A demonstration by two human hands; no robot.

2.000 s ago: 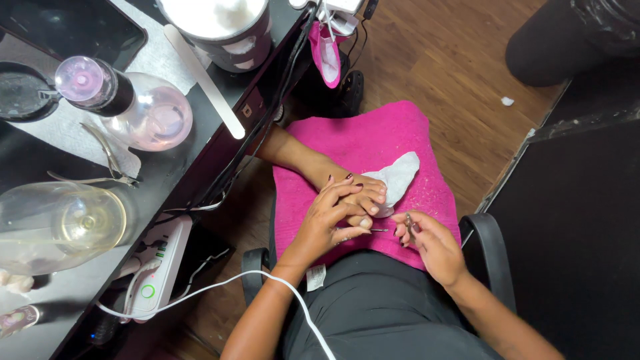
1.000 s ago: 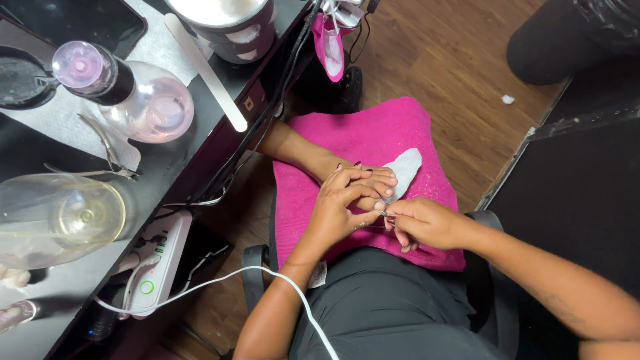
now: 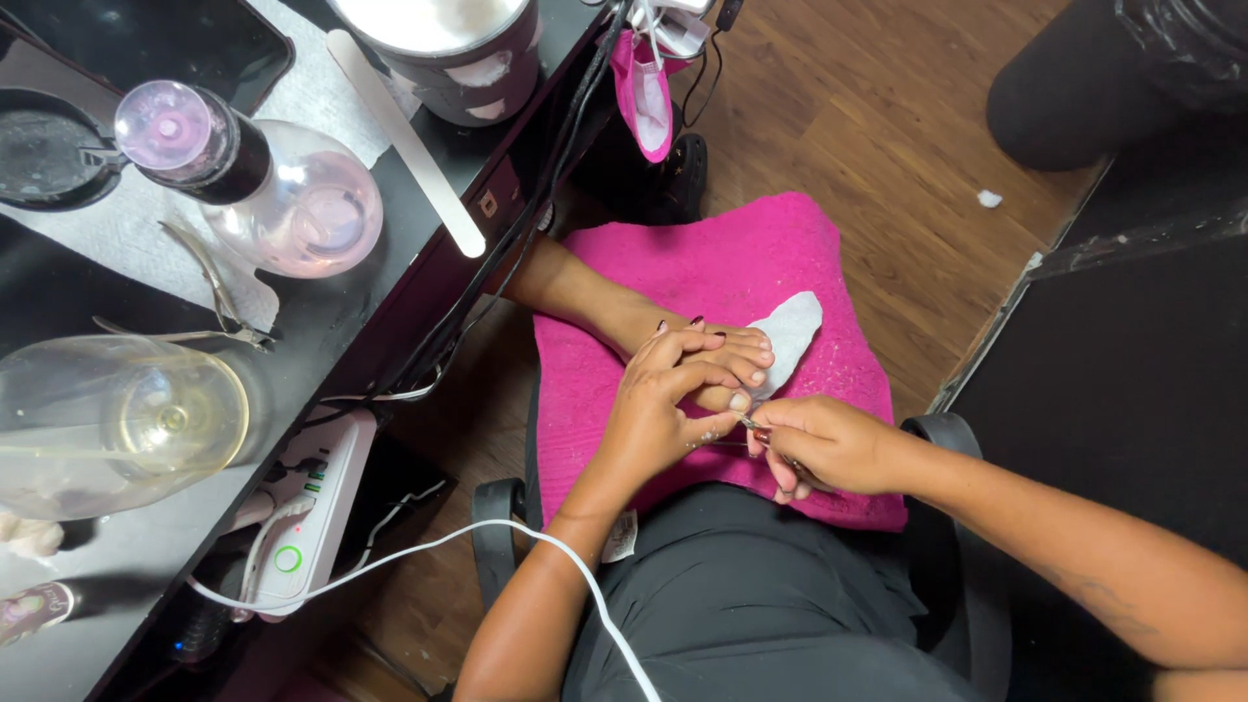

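Observation:
Another person's bare foot [image 3: 624, 312] rests on a pink towel [image 3: 682, 249] over my lap. My left hand [image 3: 663, 405] wraps over its front, fingers across the toes and thumb beneath the big toe. My right hand [image 3: 824, 448] grips a small metal tool [image 3: 749, 423], its tip at the edge of the big toenail; the fingers hide most of it, so its kind is unclear. A thin metal shaft shows below the left thumb. A white wipe [image 3: 792, 336] lies under and beyond the toes. Pale specks dot the towel and my left thumb.
On the black table at left are a pump bottle [image 3: 317, 200], a clear bottle [image 3: 107, 424], metal nippers [image 3: 210, 268], a white nail file [image 3: 409, 146] and a tub [image 3: 468, 73]. A white cable [image 3: 468, 531] crosses over my left forearm. A black bin [image 3: 1063, 97] stands at upper right.
My right hand has moved left to the big toe with its tool; two seconds ago it was held slightly away, right of the toe. My left hand stays on the foot.

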